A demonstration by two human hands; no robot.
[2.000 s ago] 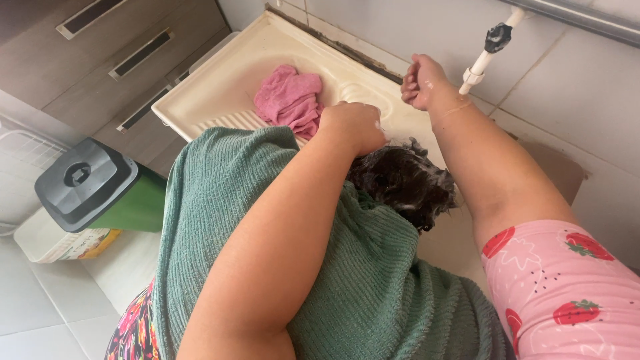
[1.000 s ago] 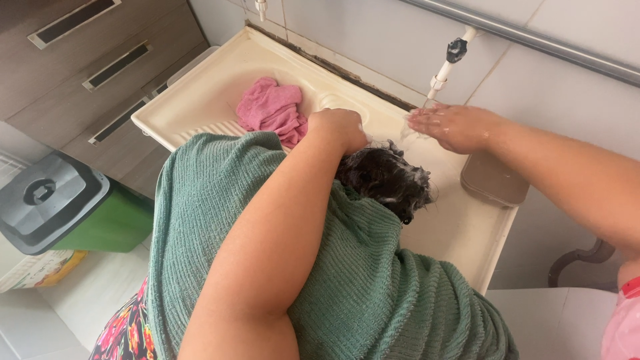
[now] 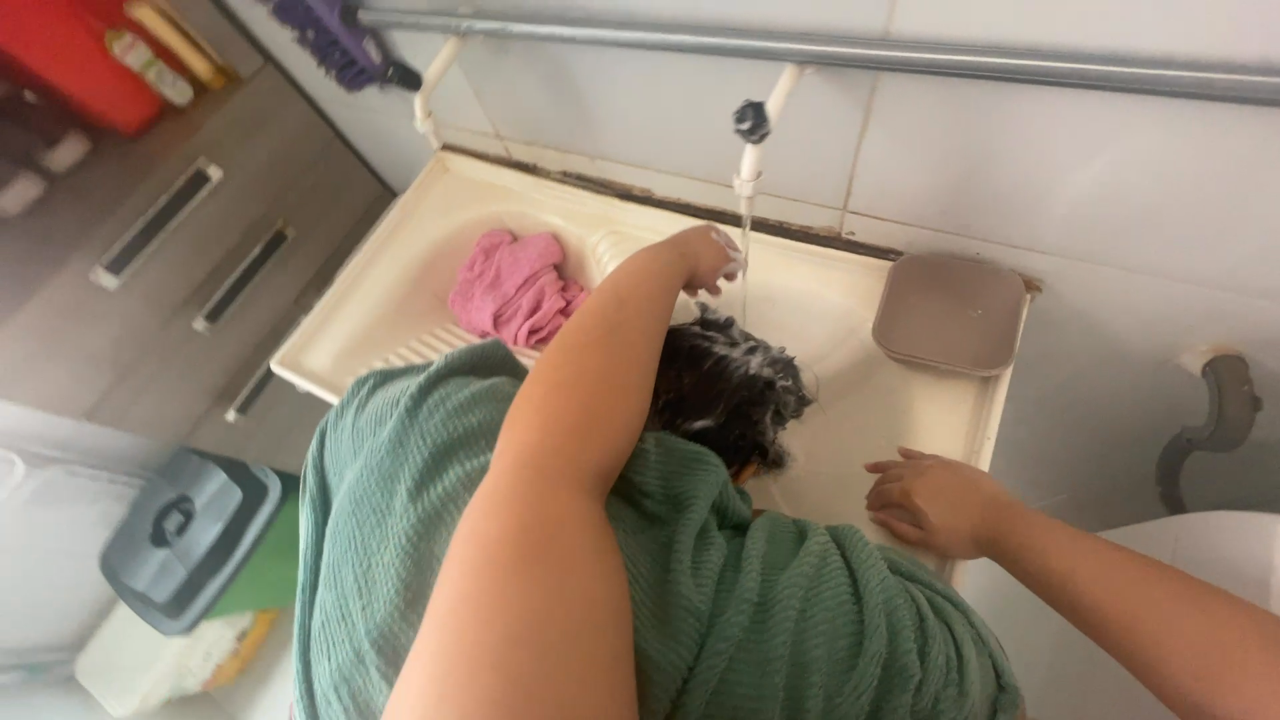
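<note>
A person with a green knit towel [image 3: 420, 500] over the back and shoulders bends over a cream laundry sink [image 3: 850, 430]. Their dark hair [image 3: 730, 380] is streaked with white lather. My left hand [image 3: 710, 258], foam on its fingers, is raised just above the hair beside a thin stream of water from the white tap [image 3: 747, 170]; it holds nothing. Lower right, my right hand [image 3: 925, 500] hovers over or rests at the sink's right part, palm down, fingers apart and with nothing in it. A crumpled pink cloth [image 3: 515, 285] lies in the sink's left part.
A brownish square plastic basin or lid [image 3: 950, 312] sits at the sink's right back corner. A grey pipe [image 3: 1000, 65] runs along the tiled wall, with a purple brush [image 3: 335, 45] near its left end. Drawers [image 3: 180, 230] and a green bin with a grey lid [image 3: 190, 540] stand left.
My left hand has lifted off the hair toward the tap. My right hand has moved from beside the tap down to the sink's right side. Water now visibly runs from the tap.
</note>
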